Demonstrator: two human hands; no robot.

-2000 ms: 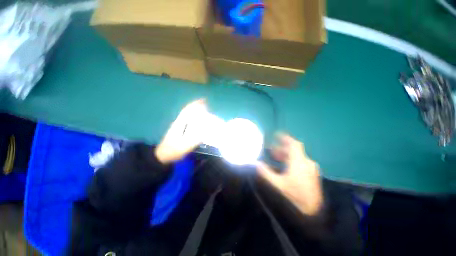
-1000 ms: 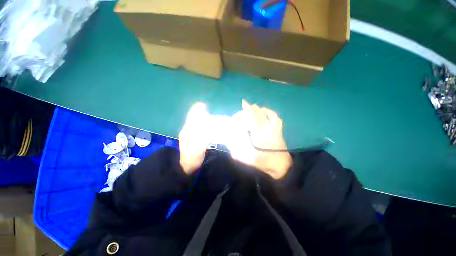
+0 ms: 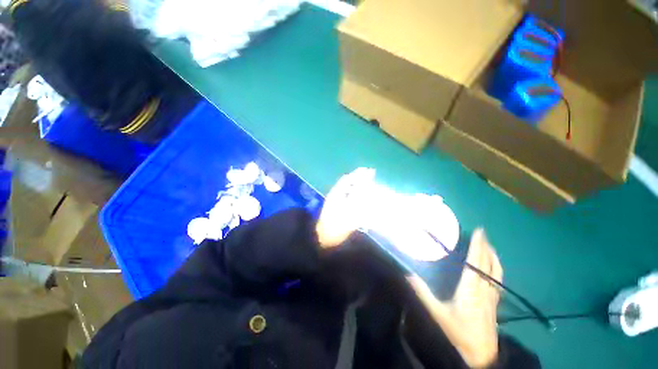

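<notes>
A glossy white housing point(image 3: 422, 227), badly glared out, is held over the bench's near edge. My left hand point(image 3: 344, 209) grips its left end; the fingers are partly lost in the glare. My right hand point(image 3: 472, 292) is at its right side with thumb and fingers apart; a dark patch lies between them, and I cannot tell whether they touch the housing. A black cable point(image 3: 509, 291) runs from the housing across my right fingers to the right, ending in a small pale tip over the green bench.
An open carton point(image 3: 519, 155) holds blue battery packs point(image 3: 532, 68), beside a closed carton point(image 3: 426, 36). A blue bin point(image 3: 169, 194) with white round covers point(image 3: 245, 205) is lower left. Plastic bags point(image 3: 216, 25) lie at the back. A white unit point(image 3: 641, 308) is at right. Another person's dark sleeve point(image 3: 94, 65) is upper left.
The view has swung left, so cartons and bin sit further right. My right hand has opened and moved off the top of the housing to its right side. A white unit now shows at right.
</notes>
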